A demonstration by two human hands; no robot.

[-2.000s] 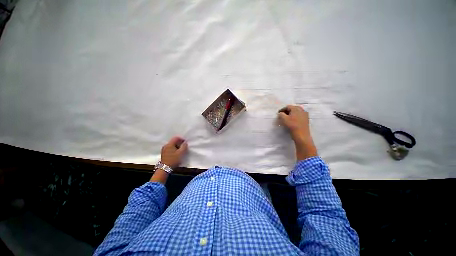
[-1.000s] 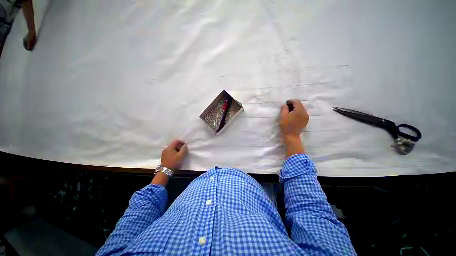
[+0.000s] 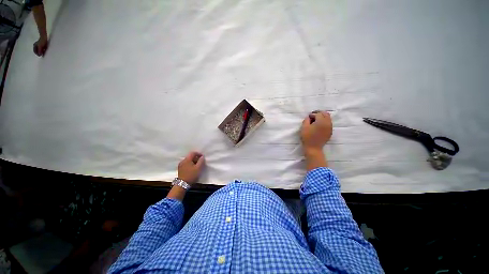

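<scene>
The white sheet (image 3: 134, 112) covers the table, softly wrinkled, with faint lines near its middle. My left hand (image 3: 191, 167) rests at the sheet's near edge, fingers curled and fingertips together. My right hand (image 3: 317, 130) is on the sheet right of the pin box, fingers curled in; whether it pinches a pin is too small to tell. The open pin box (image 3: 241, 123) lies between my hands, with grey-brown speckle and a dark pen (image 3: 244, 123) with a red part inside.
Tailor's shears (image 3: 399, 128) lie on the sheet to the right, a small pale scrap (image 3: 439, 160) at the handle. Another person's hand (image 3: 40, 46) is on the sheet at the far left. The table's near edge runs just in front of my body, above a dark floor.
My right hand has turned and drawn slightly left, its fingers now curled in. Another person's hand has come into view at the far left. My left hand has barely moved.
</scene>
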